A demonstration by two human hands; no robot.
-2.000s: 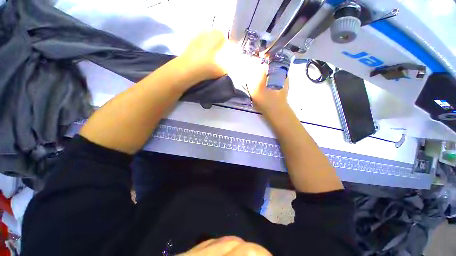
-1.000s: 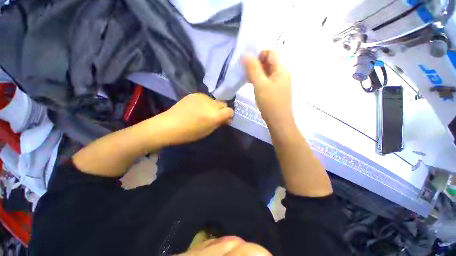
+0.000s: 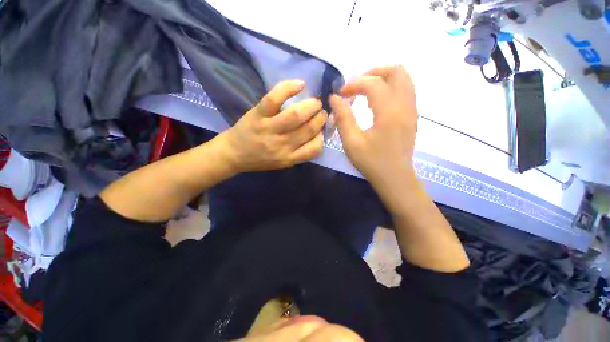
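A dark grey garment [image 3: 73, 67] is heaped at the left of the table, with a pale grey-white part [image 3: 284, 67] edged by a dark grey band reaching toward my hands. My left hand [image 3: 281, 127] is at the band's end, its lower fingers curled and its thumb and index finger raised. My right hand [image 3: 381, 120] pinches the band's corner between thumb and index finger. What the left fingertips hold is partly hidden. The sewing machine [image 3: 568, 40] stands at the upper right, away from the cloth.
A smartphone [image 3: 530, 120] and black-handled snips [image 3: 500, 63] lie right of my hands. A printed ruler [image 3: 481, 192] runs along the table's front edge. A red basket [image 3: 19, 304] with white cut pieces [image 3: 43, 214] is at lower left. Dark cloth [image 3: 522, 284] lies below the table at right.
The cloth and both hands have left the needle area and moved to the table's front edge. My right hand has come down to the cloth corner, beside my left hand.
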